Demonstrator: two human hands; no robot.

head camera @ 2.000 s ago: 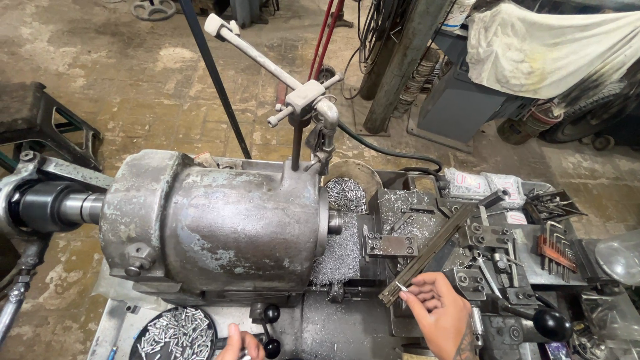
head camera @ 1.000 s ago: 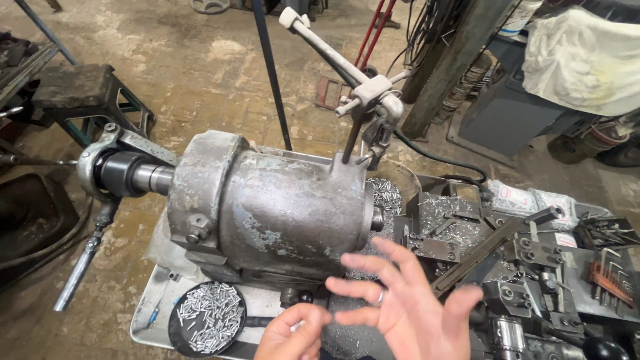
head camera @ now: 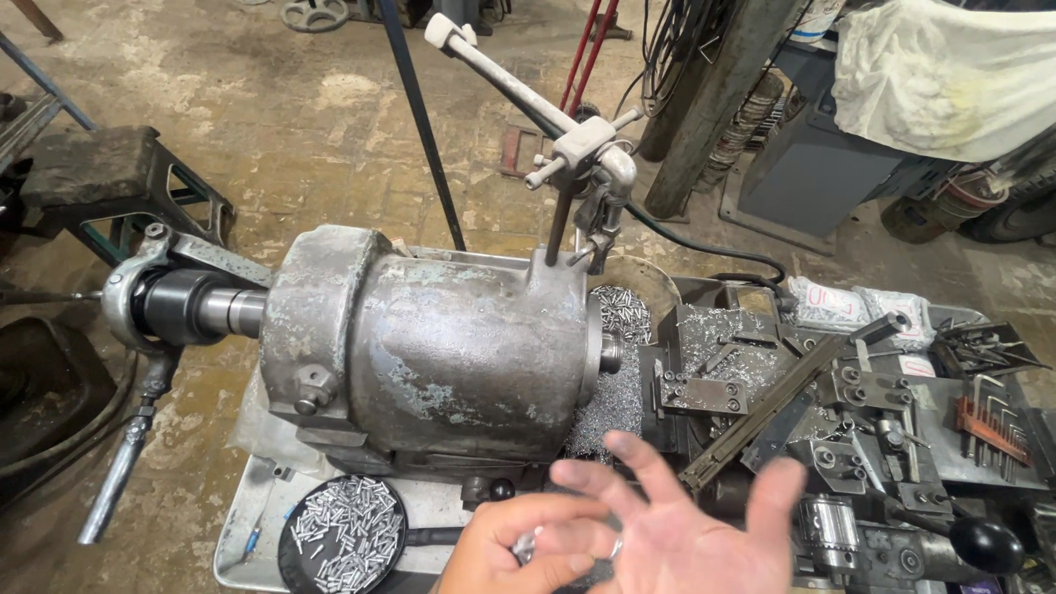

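Note:
Low in the head view, my left hand (head camera: 516,544) is curled around small shiny metal pieces (head camera: 525,546), partly hidden by its fingers. Close at its right, my right hand (head camera: 693,536) is palm up with fingers spread, a ring on one finger; it appears to hold nothing. To the left of both hands, a black round pan (head camera: 400,503) holds many short metal pins (head camera: 342,536). Above them lies the grey metal headstock (head camera: 470,355) of a lathe-like machine. A slanted metal channel (head camera: 763,408) crosses the tooling beyond my right hand.
A black ball knob (head camera: 502,489) sits by my left hand, another (head camera: 987,544) at lower right. Metal chips (head camera: 606,421) and a round container of pins (head camera: 623,313) lie behind the spindle. Hex keys (head camera: 994,433) stand at right. A jointed arm (head camera: 511,78) rises above the headstock.
My right hand was at the channel's lower end with a small piece two seconds ago; it has come left and opened beside my left hand. My left hand has moved right, away from the pan.

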